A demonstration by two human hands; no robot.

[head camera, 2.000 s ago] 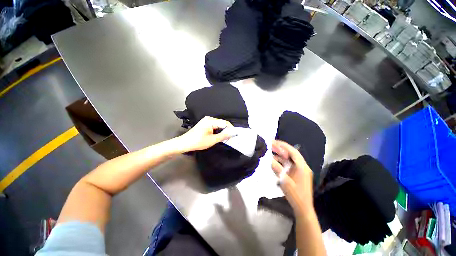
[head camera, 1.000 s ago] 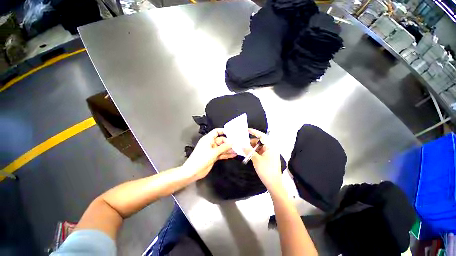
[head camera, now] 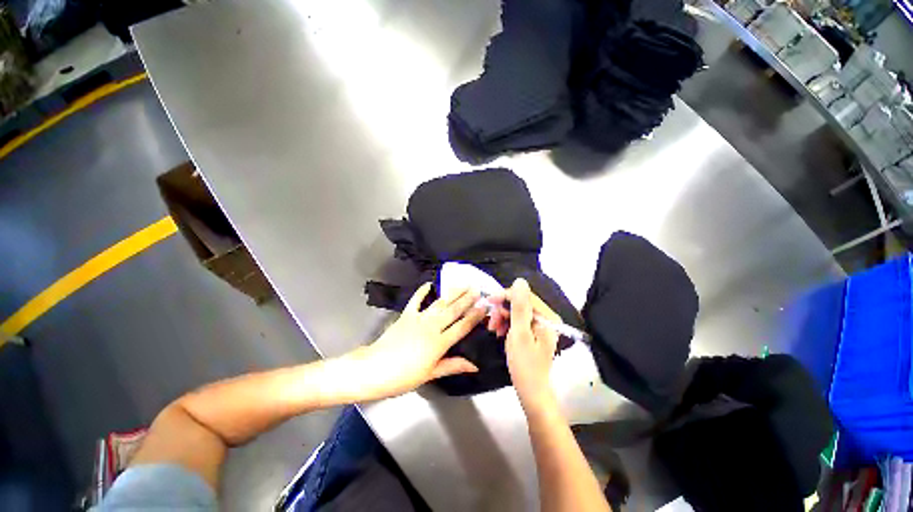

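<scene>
A white paper ticket (head camera: 459, 277) lies on top of a black bundle (head camera: 481, 372) near the front edge of the table. My left hand (head camera: 425, 340) lies spread flat over the ticket's lower part and the bundle, fingers apart. My right hand (head camera: 523, 335) grips a thin pale pen (head camera: 564, 329), with its tip end over the ticket beside my left fingertips. Another black bundle (head camera: 476, 215) lies just behind, touching it. Dark tie ends stick out at the left of both bundles. My hands hide part of the ticket and the front bundle.
A black panel stack (head camera: 642, 310) lies right of my right hand, with more black pieces (head camera: 746, 430) nearer the blue bin (head camera: 876, 360). Tall black stacks (head camera: 521, 90) stand at the back of the steel table (head camera: 250, 130). A cardboard box (head camera: 215, 240) sits beyond the left edge.
The ticket, held up between both hands a second ago, is now down on the front bundle. My left hand has flattened over it and my right hand has brought the pen to it.
</scene>
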